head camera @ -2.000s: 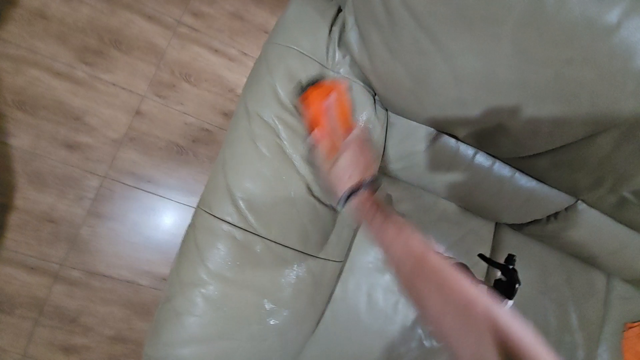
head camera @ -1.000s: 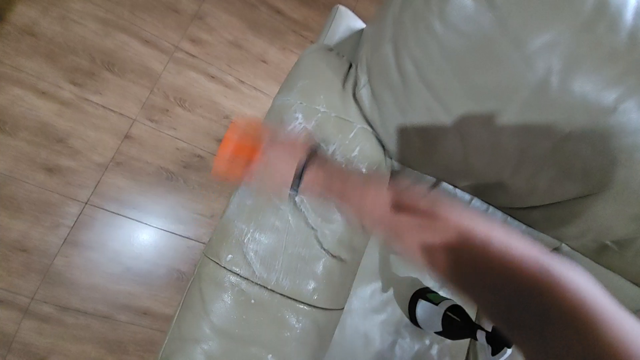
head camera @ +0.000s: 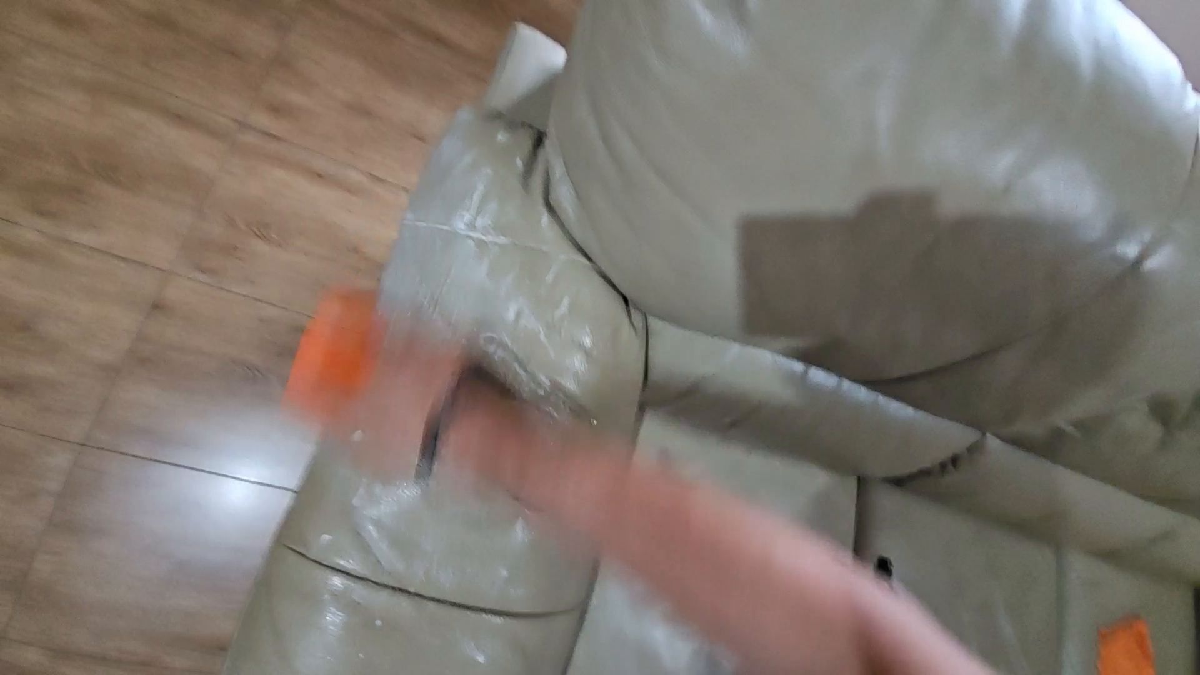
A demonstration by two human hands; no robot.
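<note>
My right hand (head camera: 403,398), blurred by motion and with a dark band at the wrist, reaches across the light leather armrest (head camera: 487,562) of a sofa. It grips an orange object (head camera: 333,356), perhaps a cloth or sponge, at the armrest's outer side; blur hides its exact kind and whether it touches the leather. Whitish wet streaks and small foam spots lie on the armrest around the hand. My left hand is out of view.
The sofa's back cushion (head camera: 872,122) rises behind the armrest. On the seat, an orange cloth (head camera: 1125,647) lies at the lower right, and a small black part (head camera: 883,566) shows beside my forearm. Wood-look floor tiles (head camera: 122,187) extend at the left.
My right hand has moved from the armrest's top to its outer side with the orange object. More whitish streaks show on the leather. The bottle with a black top is now mostly out of sight.
</note>
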